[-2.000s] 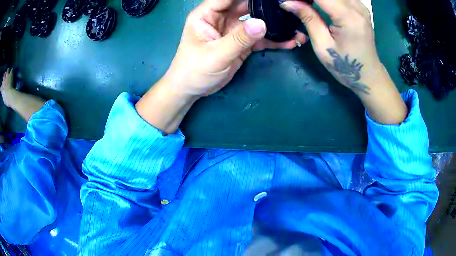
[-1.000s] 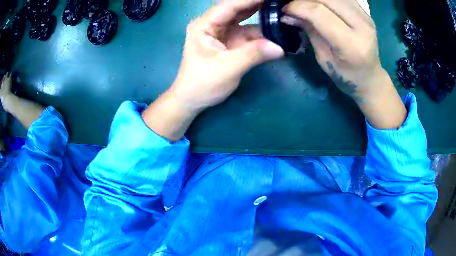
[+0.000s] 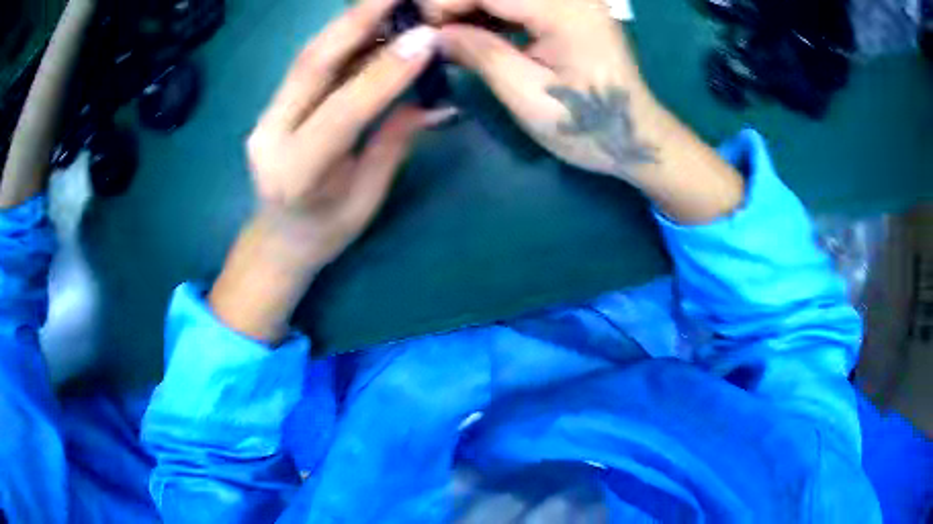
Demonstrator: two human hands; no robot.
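A round black case [image 3: 434,82] is held between my two hands near the top of the view, over the dark green bench. My left hand [image 3: 327,138] grips it with thumb and fingers from the left. My right hand [image 3: 547,87] has its fingertips on its upper right side. The hands blur and cover much of the case, so its face is hidden.
Black discs [image 3: 169,94] are grouped at upper left. A black parts pile [image 3: 783,51] lies at upper right beside clear plastic [image 3: 888,23]. A person's forearm [image 3: 41,113] reaches in at far left. A carton [image 3: 905,297] stands at right.
The view has turned and shifted, so bench and piles appear moved. Both hands and the black case now show further left. The neighbouring person's arm has reached up toward the discs.
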